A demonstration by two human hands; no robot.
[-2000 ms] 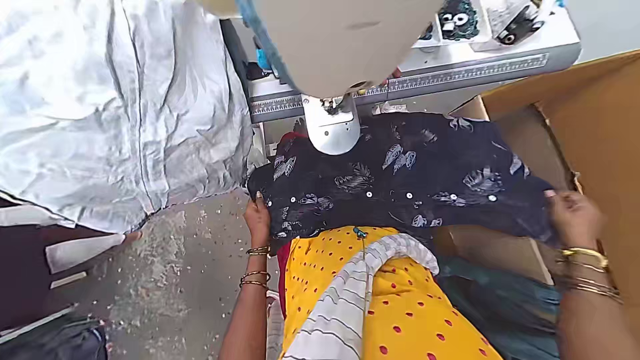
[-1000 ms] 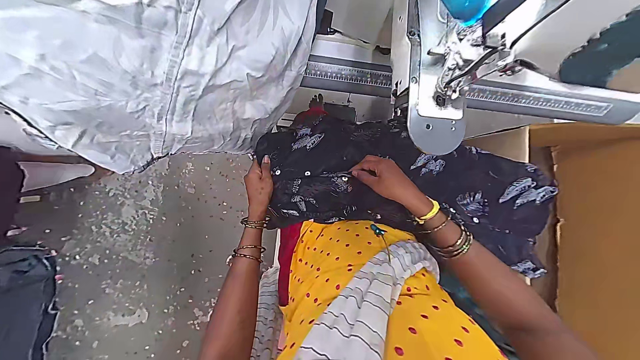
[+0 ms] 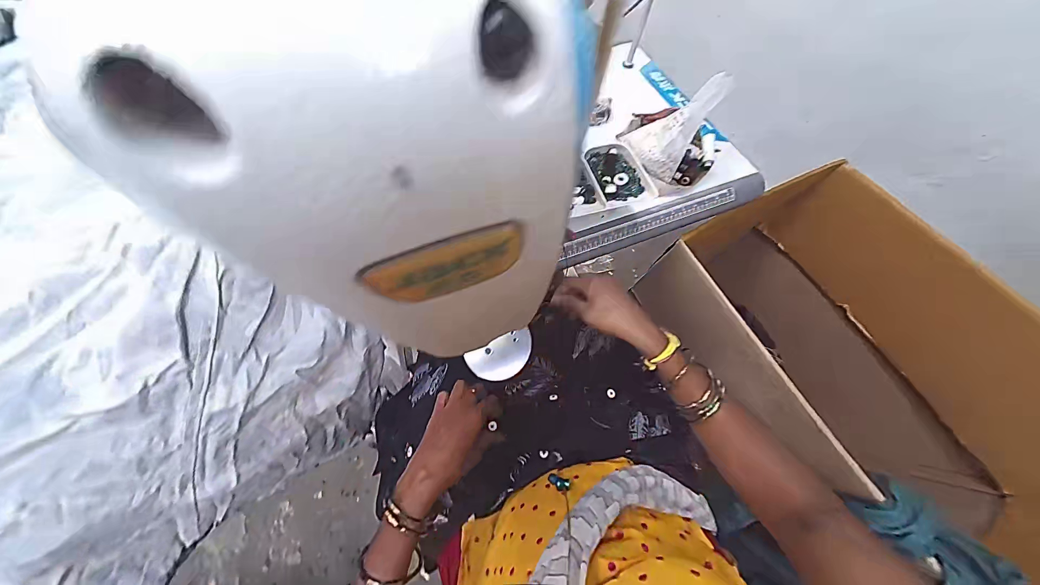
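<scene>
A dark printed garment (image 3: 585,406) with small white buttons lies across the lap and under the head of a white sewing machine (image 3: 341,146). My left hand (image 3: 455,431) rests on the cloth just below the machine's round metal plate (image 3: 498,357), its fingers bent; whether they pinch the fabric cannot be told. Farther up and to the right, my right hand (image 3: 597,305) is at the garment's far edge beside the machine head, fingers curled and partly blurred. The machine head hides the needle area and part of the cloth.
White crumpled cloth (image 3: 162,390) covers the left side. At the right stands an open cardboard box (image 3: 910,268). Behind my right hand, the machine table (image 3: 666,219) holds a tray of buttons (image 3: 617,175) and a plastic bag (image 3: 678,138) with small items.
The view has shifted, with the machine head now large in front. My right hand has moved from the buttoned front to the garment's far edge. My left hand has left the garment's left edge.
</scene>
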